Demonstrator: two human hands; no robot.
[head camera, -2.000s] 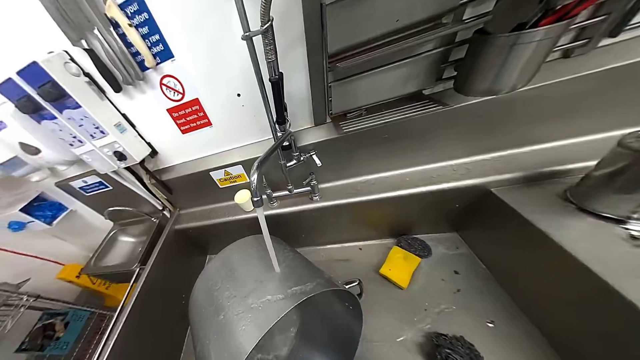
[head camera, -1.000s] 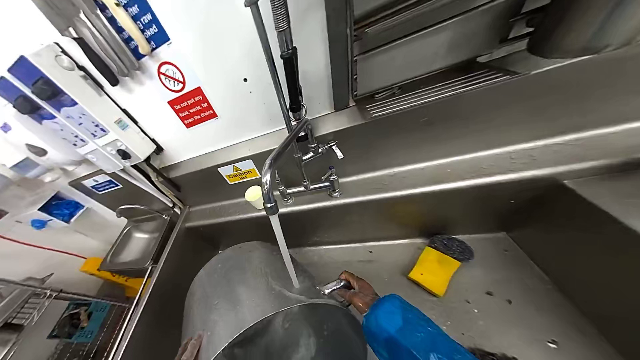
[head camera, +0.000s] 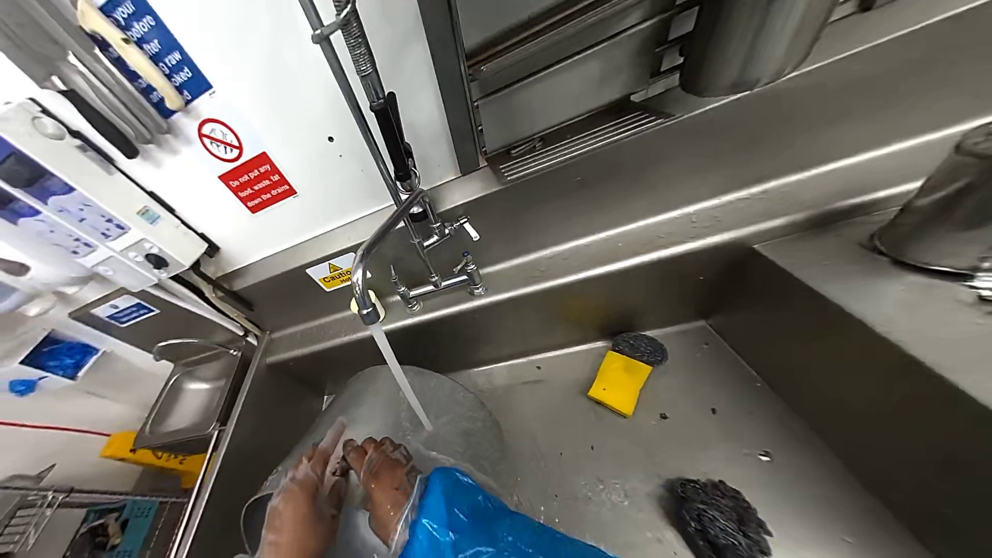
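Note:
A large metal pot (head camera: 457, 418) lies in the steel sink, its rounded surface under the stream from the faucet (head camera: 372, 271). My left hand (head camera: 306, 496) and my right hand (head camera: 384, 480), both in clear gloves, are close together over the pot at lower left, below the water stream. The right arm has a blue plastic sleeve (head camera: 480, 519). What the fingers touch or hold between them is not clear. A yellow sponge (head camera: 620, 384) lies against a scouring pad (head camera: 639, 348) on the sink floor, and a dark metal scourer (head camera: 717, 518) lies nearer me.
A steel pot (head camera: 942, 209) stands on the right ledge. Another steel container (head camera: 748, 46) is on the rack above. A small hand basin (head camera: 186, 403) is at the left, with knives (head camera: 85, 70) on the wall above. The sink wall (head camera: 837, 387) rises at right.
The pot has turned; its open mouth, seen earlier, no longer faces me. My right hand has moved left from the pot's handle to beside my left hand, which has come further into view.

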